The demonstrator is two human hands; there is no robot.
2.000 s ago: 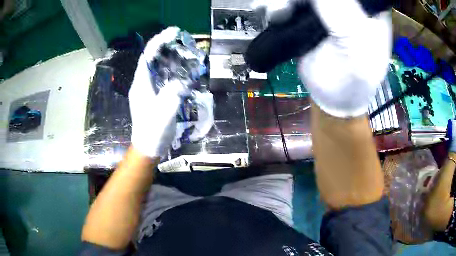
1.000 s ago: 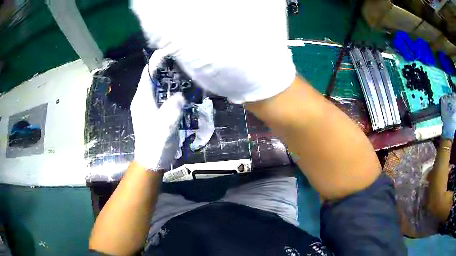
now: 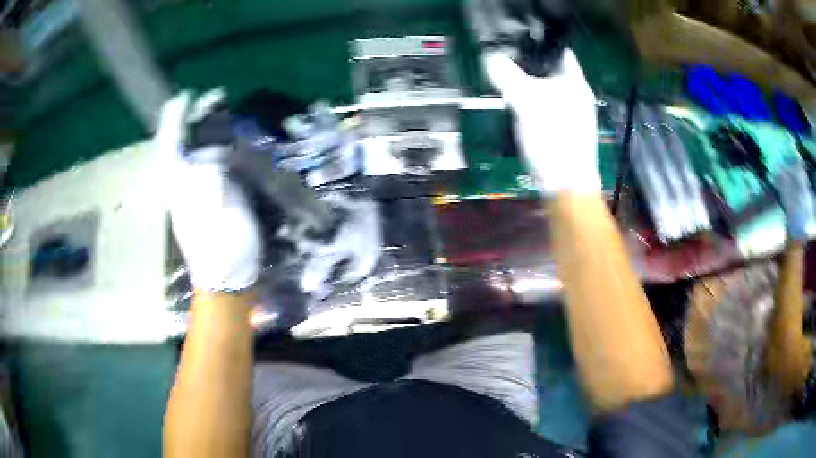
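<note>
The picture is blurred. My left hand [image 3: 210, 206], in a white glove, holds a profile assembly at left, its black end piece [image 3: 210, 131] between the fingers. Its grey bar [image 3: 273, 183] slants down to the right over crumpled white gloves [image 3: 344, 246]. My right hand [image 3: 556, 121], also gloved, is raised at the top, right of centre. Its fingers are around a dark object that looks like the electric screwdriver [image 3: 537, 40], cut off by the top edge. No screw can be made out.
The grey screw feeder [image 3: 407, 76] stands at the back centre. Several silver rails [image 3: 667, 174] lie at right, left of a mat with small black parts [image 3: 738, 148]. Blue bundles [image 3: 729, 92] lie behind. A neighbour's gloved hand [image 3: 792, 197] is at far right. A white board [image 3: 125, 286] lies left.
My left hand has moved left, and a grey bar now shows from it. My right hand has swung right and up from in front of the left hand, uncovering the feeder.
</note>
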